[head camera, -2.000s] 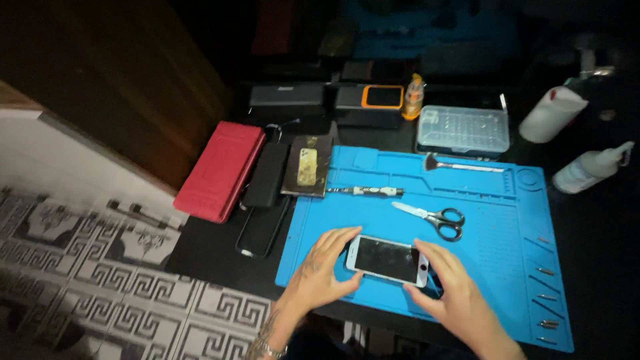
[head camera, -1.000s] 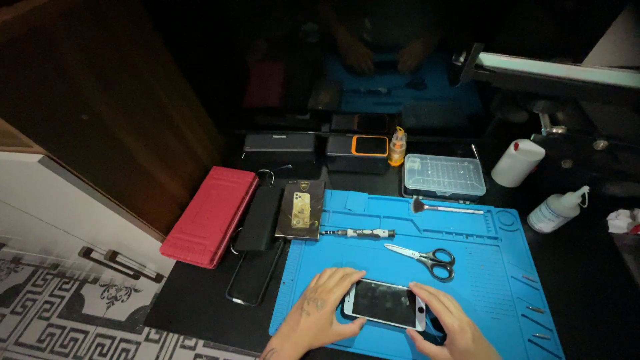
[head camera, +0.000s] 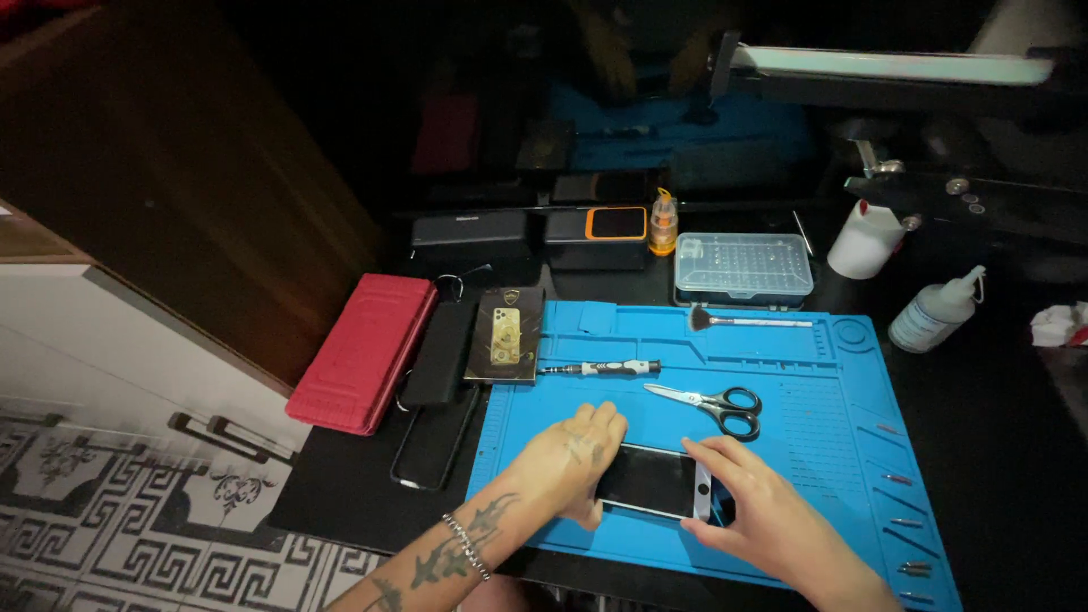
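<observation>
A smartphone with a white frame and dark screen (head camera: 648, 479) lies sideways over the blue silicone repair mat (head camera: 629, 552), its round home button to the right. My left hand (head camera: 578, 459) covers the phone's left end, fingers bent over it. With thumb and fingers, my right hand (head camera: 739, 501) grips the right end at its long edges. A dark glossy piece shows under that end, partly hidden by the hand. Beyond the phone are scissors with black handles (head camera: 738, 411) and a precision screwdriver (head camera: 620, 367).
Left of the mat are a red case (head camera: 361, 353), a black phone case (head camera: 435, 438) and a dark box (head camera: 506, 336). Behind stand a clear-lidded organizer (head camera: 744, 263) and an orange-capped bottle (head camera: 663, 225). A brush (head camera: 756, 322) lies on the mat; a dispenser bottle (head camera: 935, 313) stands right.
My left hand has shifted from gripping the phone's left edges to lying over its left end. My right hand still holds the other end.
</observation>
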